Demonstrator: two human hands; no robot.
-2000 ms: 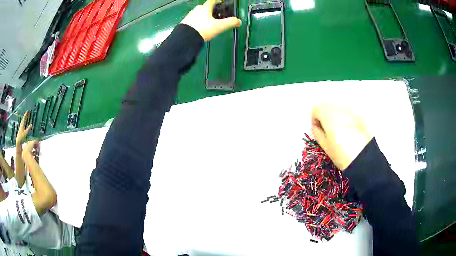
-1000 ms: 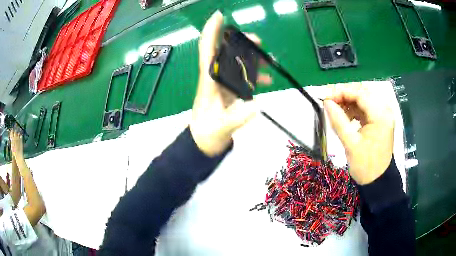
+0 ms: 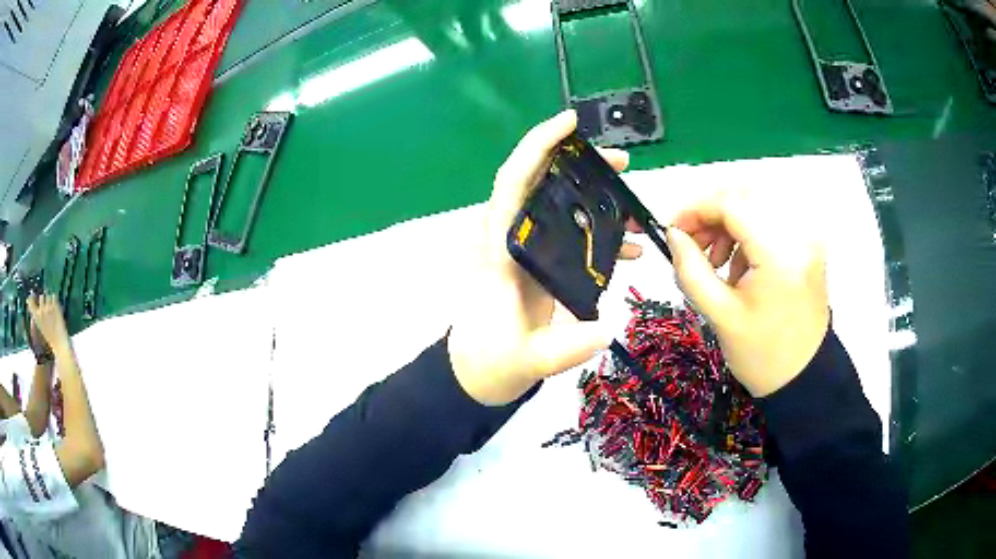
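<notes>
My left hand holds a phone middle frame by its solid camera end, tilted, with its black inner side facing me. A thin orange-gold flex cable and a yellow patch show on it. My right hand is at the frame's long edge, thumb and fingertips pinched there. Whether a small side key is between those fingertips cannot be told. A pile of red-and-black side keys lies on the white sheet below the frame.
The green conveyor belt beyond the sheet carries several other frames, such as one just behind my left hand. A red plastic tray lies at the far left. Another person's hand and arms are at the left edge.
My left hand first reached to a frame on the belt, then brought it over the sheet and turned it. My right hand left the pile and met its edge. The belt's frames shifted left.
</notes>
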